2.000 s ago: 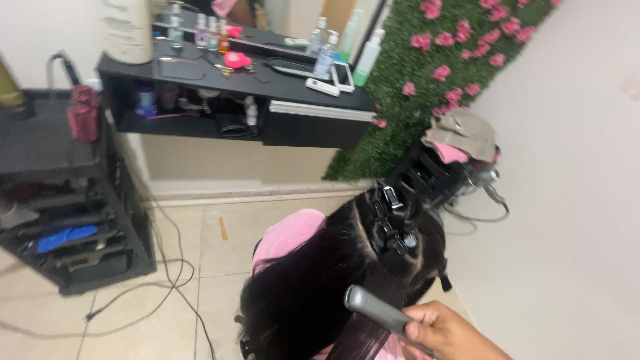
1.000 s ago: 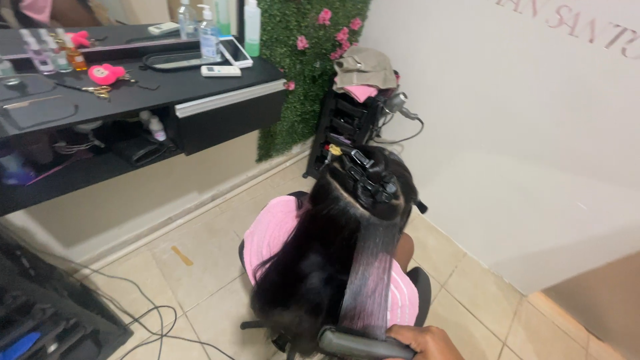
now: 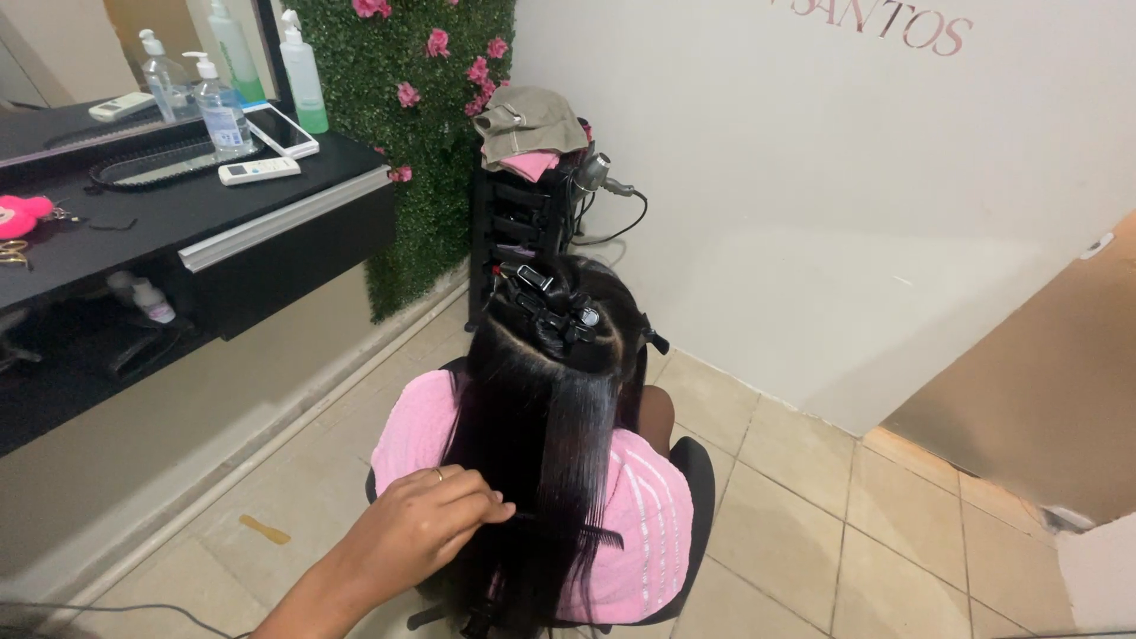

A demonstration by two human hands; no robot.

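My left hand (image 3: pixel 430 524) is closed on a black comb (image 3: pixel 603 535), whose teeth lie in the long dark hair (image 3: pixel 577 444) of a seated person. My right hand is out of view. The hair hangs straight down the back, with black clips (image 3: pixel 555 311) holding the upper part on the crown and another clip (image 3: pixel 655 335) at the right side. A pink towel (image 3: pixel 652 524) covers the person's shoulders. No flat iron shows.
At left a black wall shelf (image 3: pixel 302 191) bears pump bottles, a remote control (image 3: pixel 259 170) and a tray. Beyond the person stands a black trolley (image 3: pixel 515 213) with folded cloths and a hair dryer (image 3: pixel 593 173). The chair (image 3: pixel 697 484) is black; a cable crosses the floor at lower left.
My right hand, which held a flat iron at the hair in both earlier frames, has left the view. My left hand with the comb has come into view. The view has shifted to the right.
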